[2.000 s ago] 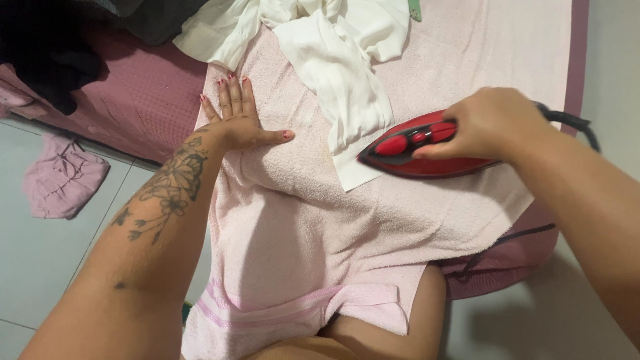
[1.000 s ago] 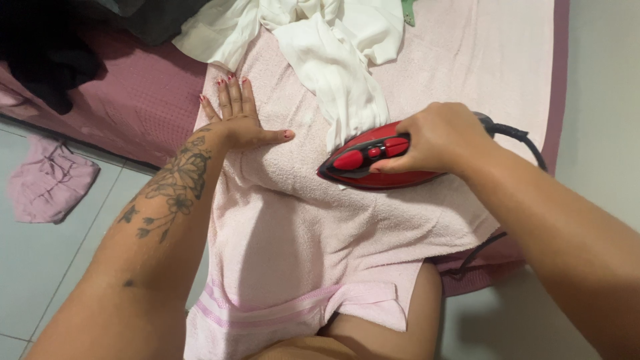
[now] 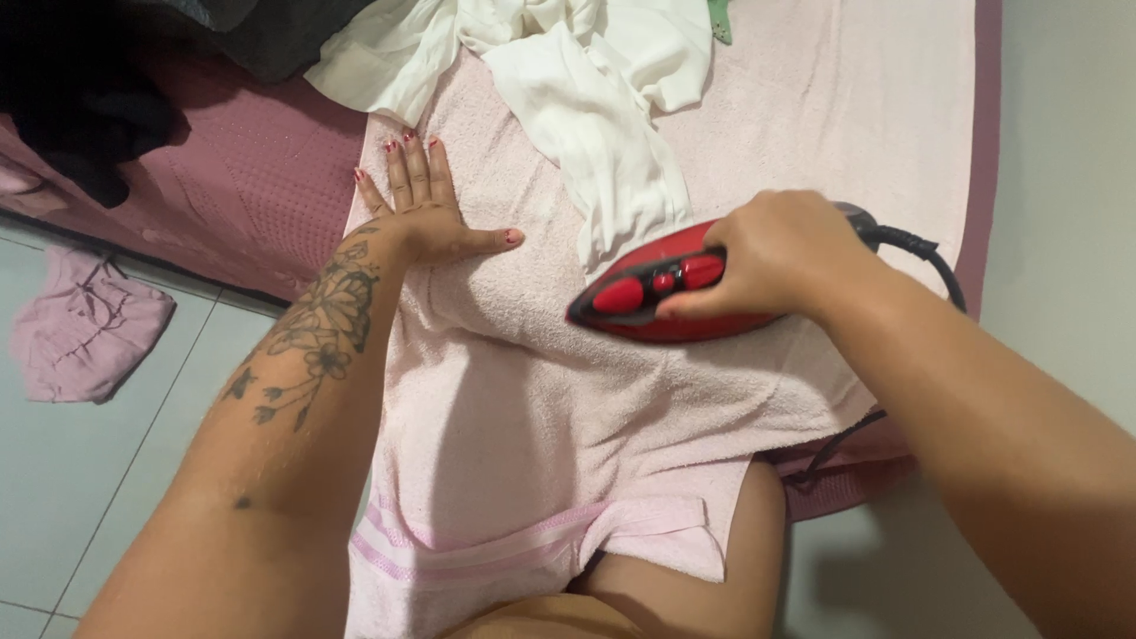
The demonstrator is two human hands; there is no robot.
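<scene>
A red and black clothes iron lies at the centre right, its tip pointing left, and my right hand is closed around its handle. The iron covers the lower end of a crumpled white garment, which stretches up to the top of the view. Beneath both is a pale pink terry towel that hangs over my lap. My left hand lies flat on the towel with its fingers spread, left of the garment, and holds nothing. The iron's soleplate is hidden.
The towel covers a dark pink quilted bedspread. Dark clothes are heaped at the upper left. A light pink garment lies on the tiled floor. The iron's black cord curves down at the right. A green item shows at the top.
My right hand and the iron have moved left from where they were two seconds ago. The white garment's lower edge, visible then, is now under the iron. My left hand has stayed in place.
</scene>
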